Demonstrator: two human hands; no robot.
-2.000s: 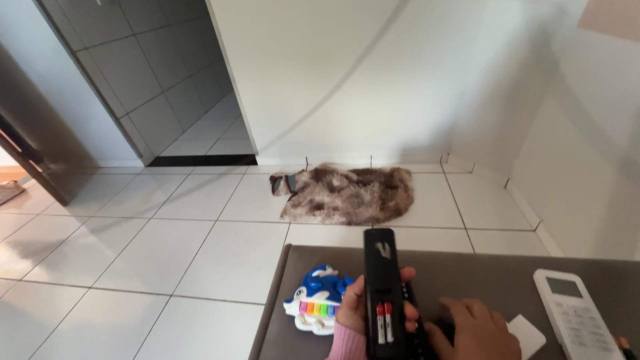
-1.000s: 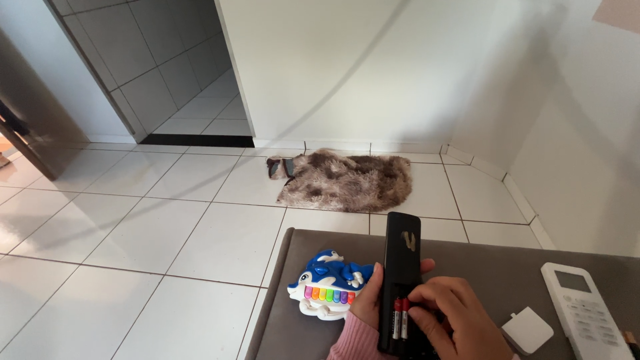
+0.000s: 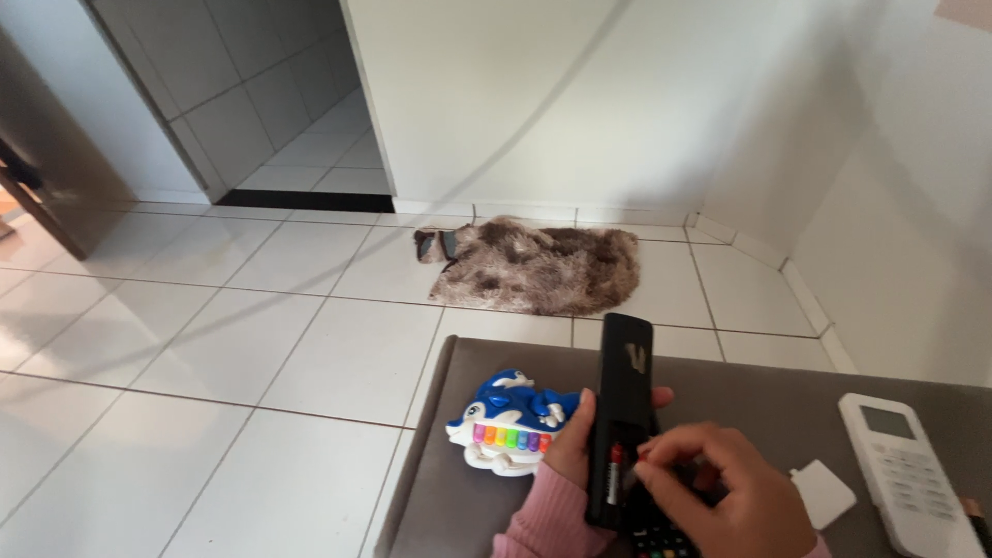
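A black remote control (image 3: 625, 372) is held upright, back side up, in my left hand (image 3: 572, 446), with its battery bay uncovered. One red-and-white battery (image 3: 614, 474) lies in the bay. Beside it, my right hand (image 3: 721, 480) pinches a small red-tipped item, probably the second battery, between thumb and fingers at the bay's right edge. Under my hands lies another black remote control with colored buttons (image 3: 659, 542), partly hidden.
On the brown upholstered surface (image 3: 496, 353) are a blue-and-white dolphin toy keyboard (image 3: 504, 422), a white air-conditioner remote (image 3: 903, 465) and a white square piece (image 3: 823, 494). A shaggy brown rug (image 3: 542, 267) lies on the tiled floor near the wall.
Two batteries showed in the bay earlier; now one lies there. My right hand has drawn slightly away from the bay with the red-tipped item between its fingers.
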